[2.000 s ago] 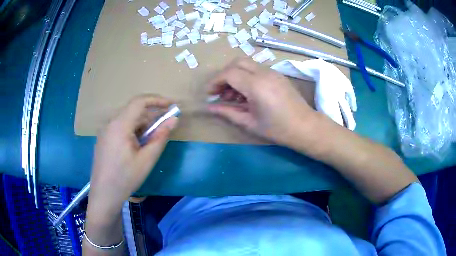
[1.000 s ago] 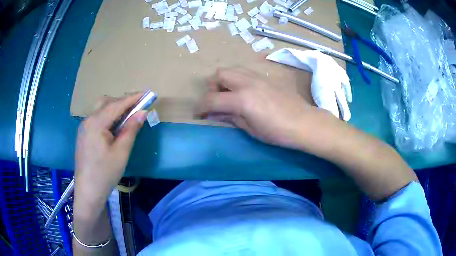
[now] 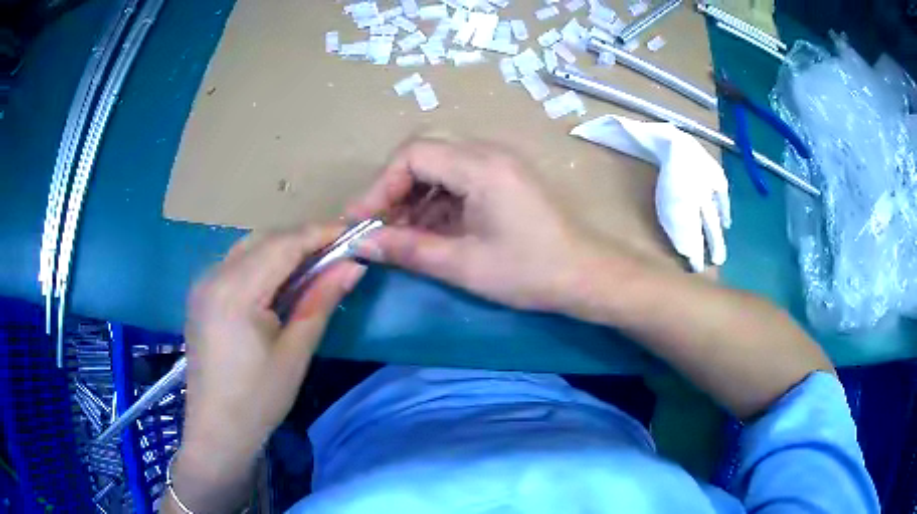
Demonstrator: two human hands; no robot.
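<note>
My left hand [image 3: 263, 321] is closed around a silver metal tube [image 3: 327, 258], whose end points up and to the right between my fingers. A thinner part of the tube sticks out below my left wrist, over a crate. My right hand [image 3: 473, 223] is at the tube's upper end, thumb and fingertips touching it. Whether a small piece is between my right fingertips is hidden. Many translucent white plastic pieces [image 3: 426, 96] lie scattered on the tan cardboard sheet [image 3: 292, 131] beyond my hands.
A white glove [image 3: 686, 191], silver tubes [image 3: 644, 103], blue-handled pliers [image 3: 746, 151] and a crumpled clear bag [image 3: 855, 201] lie at the right. Long thin silver strips [image 3: 85, 171] lie along the left. Blue crates with silver tubes [image 3: 96, 402] stand below the bench edge.
My right hand has moved left and now meets the tube end, where it was apart and blurred before. The small white piece seen beside the tube end a second ago no longer shows there.
</note>
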